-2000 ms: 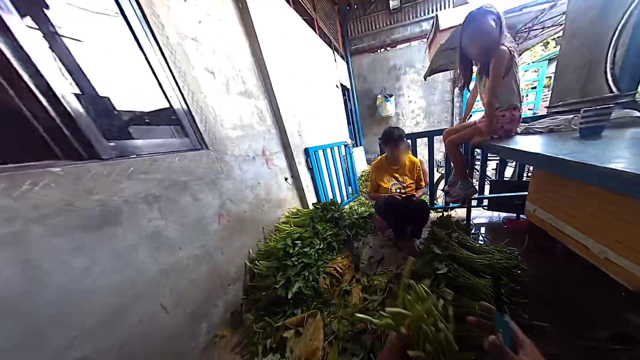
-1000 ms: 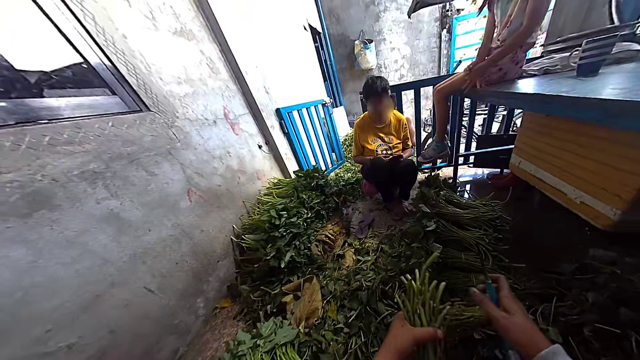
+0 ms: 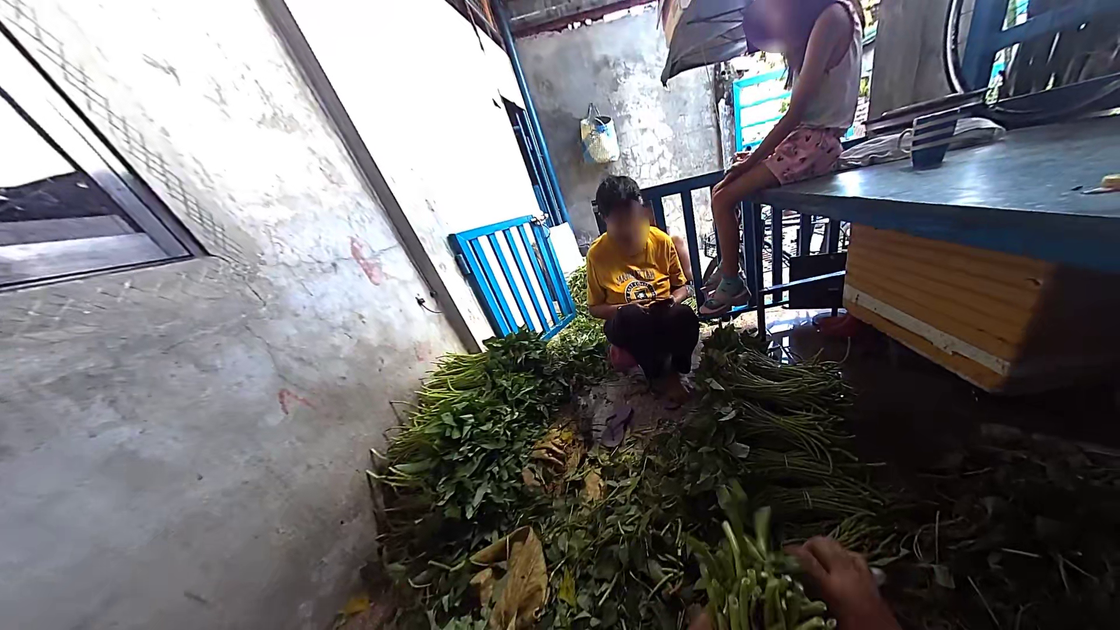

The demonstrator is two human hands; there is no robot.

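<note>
A bundle of leafy green stems [image 3: 757, 582], cut ends toward me, is at the bottom edge of the head view. My right hand [image 3: 836, 573] is against the bundle's right side, its fingers curled and partly hidden; whether it still has the blue-handled tool cannot be told. Only a sliver of my left hand [image 3: 700, 619] shows at the bundle's lower left, mostly cut off by the frame. Beyond lie a heap of leafy stems [image 3: 481, 420] on the left and another heap of stems [image 3: 787, 420] on the right, with loose leaves between them.
A person in a yellow shirt [image 3: 637, 280] squats between the heaps. Another person [image 3: 814, 114] sits on the blue-edged table [image 3: 962, 175] at right, beside a cup [image 3: 933, 140]. A wooden box [image 3: 945, 297] is under it. A concrete wall [image 3: 219, 420] runs along the left, near a blue gate [image 3: 516, 276].
My right hand has moved in against the bundle; a second ago it was apart to the right with a blue-handled tool. My left hand has mostly dropped out of view.
</note>
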